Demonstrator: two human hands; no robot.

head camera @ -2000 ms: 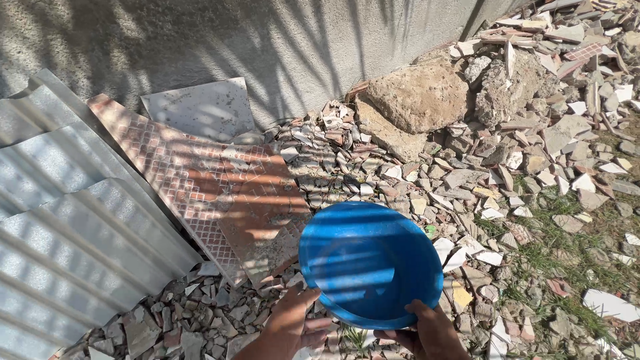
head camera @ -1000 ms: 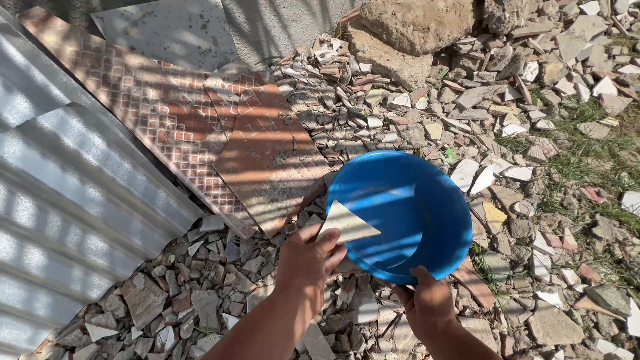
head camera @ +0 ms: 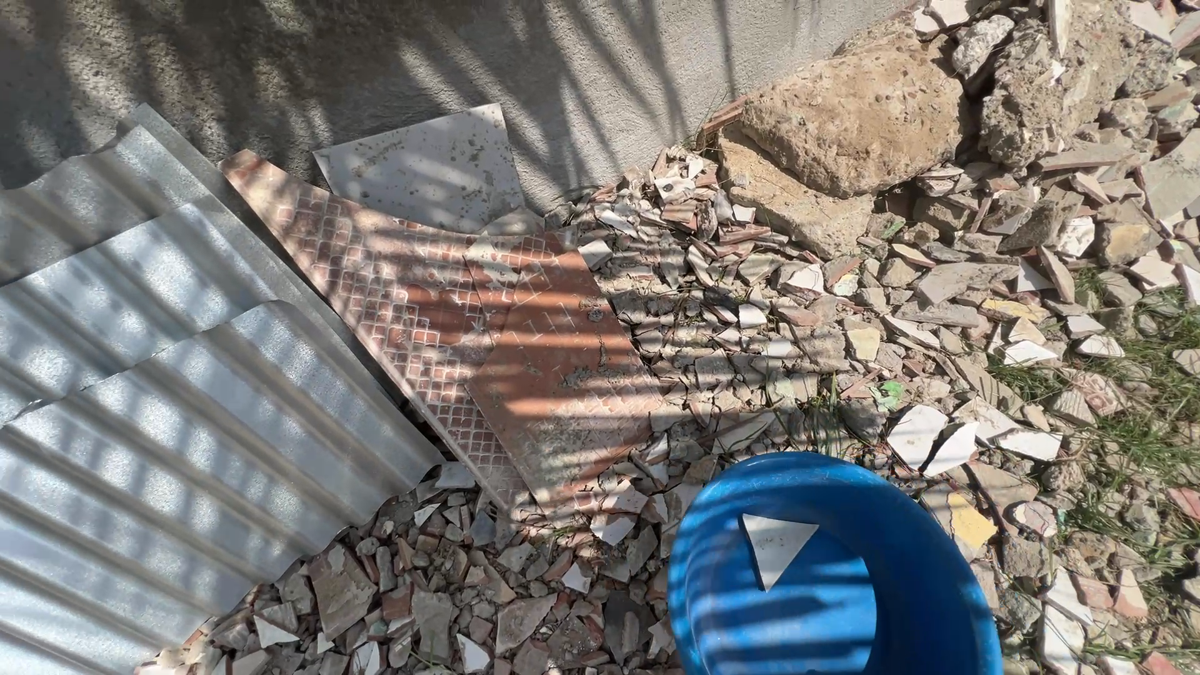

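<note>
A round blue plastic basin (head camera: 834, 469) stands on the rubble at the lower right, its near edge cut off by the frame. One triangular white tile shard (head camera: 778, 546) lies inside it, toward its far left side. Neither my left hand nor my right hand shows in the head view now, so whether either touches the basin's near side is hidden. Left of the basin, red patterned tile slabs (head camera: 562, 375) lie overlapping on the broken pieces.
Corrugated metal sheets (head camera: 206, 412) fill the left side. A pale square tile (head camera: 422, 169) leans at the rough wall (head camera: 600, 56). Concrete chunks (head camera: 853, 117) lie at the upper right. Broken tile rubble (head camera: 525, 619) surrounds the basin, with grass (head camera: 1144, 412) at the right.
One second ago my left hand held the white shard over the basin and my right hand gripped the rim. Now the shard lies in the basin and both hands are out of view.
</note>
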